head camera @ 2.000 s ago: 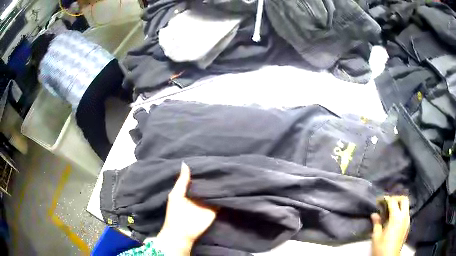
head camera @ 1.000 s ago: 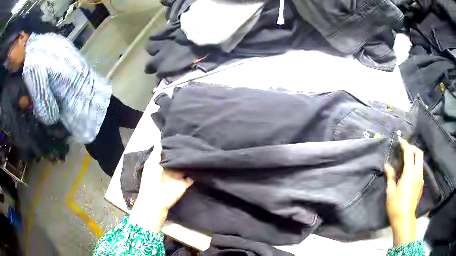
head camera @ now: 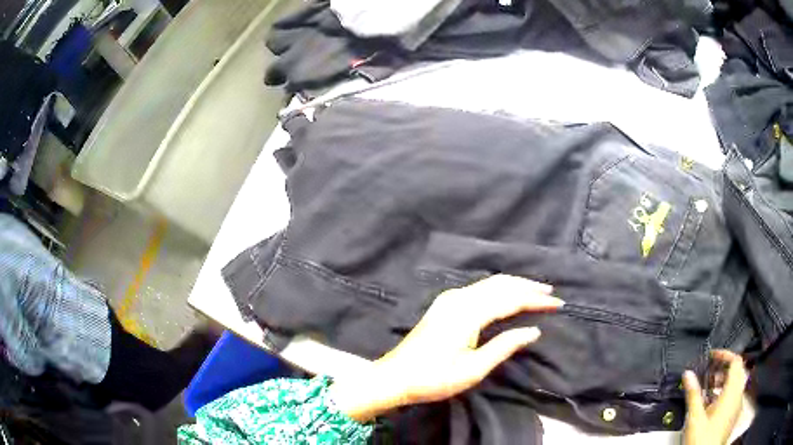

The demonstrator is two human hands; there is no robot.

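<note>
A dark grey-black denim garment lies across the table. A stitched patch pocket with a yellow embroidered logo is at its right. A sleeve lies folded over the body, its cuff at the right, with gold buttons along the lower edge. My left hand rests on the sleeve, thumb and fingers apart. My right hand is curled at the cuff, cut off by the lower edge. A dark spot shows between its fingers, too blurred to tell if it is a tool or cloth.
More dark garments lie at the far side and right, with whitish cloth on top. A blue bin is below the table's left edge. A large off-white tub stands beyond. A person's checked sleeve or shirt is at the left.
The sleeve has been folded to the right, its cuff now beside my right hand. The pocket logo is uncovered. My left hand has moved right. The person has moved down the left side.
</note>
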